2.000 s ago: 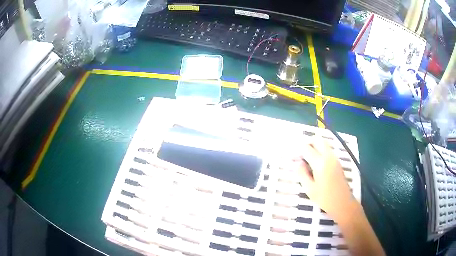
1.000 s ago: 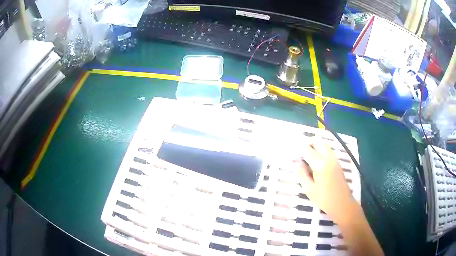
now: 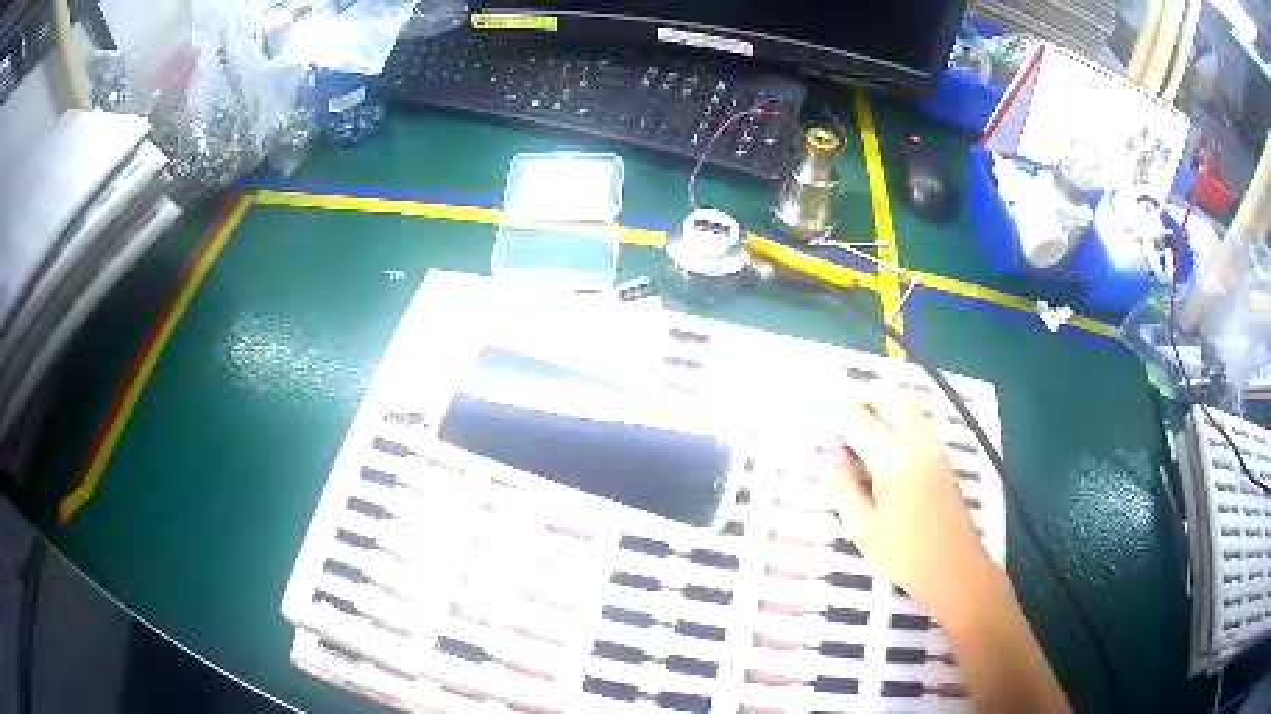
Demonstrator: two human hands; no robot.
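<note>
A large white slotted parts tray lies on the green mat. Many small dark modules with pale narrow ends lie in its rows. A smartphone with a black screen lies on the tray. My right hand rests over the right part of the tray, fingers bent and washed out by glare; whether it holds a small part cannot be told. My left hand is not in the picture. A round silver fixture with dark slots on its pale top stands behind the tray.
Behind the tray are an open clear plastic box, a yellow pen tool, a brass-topped metal cylinder, a keyboard and a mouse. A black cable crosses the tray's right side. A blue bin stands at right.
The fingers of my right hand have shifted very slightly over the tray. The black cable has moved a little at the right. The tray and smartphone have not moved.
</note>
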